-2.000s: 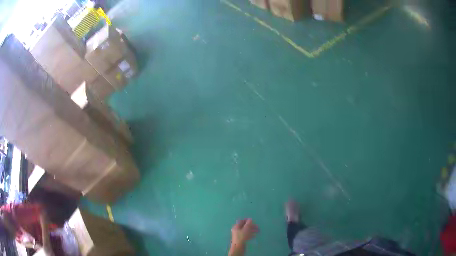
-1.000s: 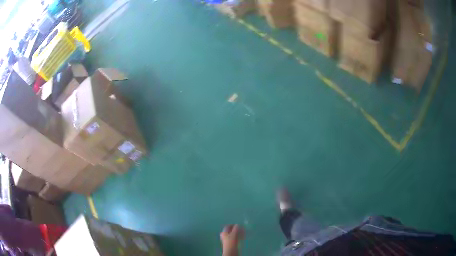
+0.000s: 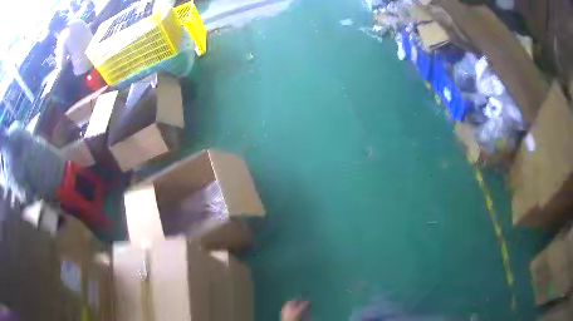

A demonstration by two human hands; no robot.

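Note:
My left hand (image 3: 295,310) is at the bottom edge, small, blurred and cut off. No held object shows, and its finger pose is unclear. My right hand is out of the picture. Nearest, at the lower left, stands a brown carton (image 3: 217,285) with a taped top. Just beyond it is an open carton (image 3: 239,185) with its flaps up and something pale inside. My left hand is to the right of the nearest carton, apart from it.
Green floor (image 3: 352,188) runs ahead. Left: another open carton (image 3: 138,147), a red stool (image 3: 81,188), a yellow crate (image 3: 138,53) with dark contents, and a blurred person (image 3: 31,163). Right: a blue bin (image 3: 440,78), clear plastic bags (image 3: 490,88), large cardboard (image 3: 546,163) and a yellow floor line (image 3: 493,213).
The view has moved forward along the floor and turned. The yellow crate looks larger, and open cartons and the blue bin have come into view. My left hand sits lower, more cut off.

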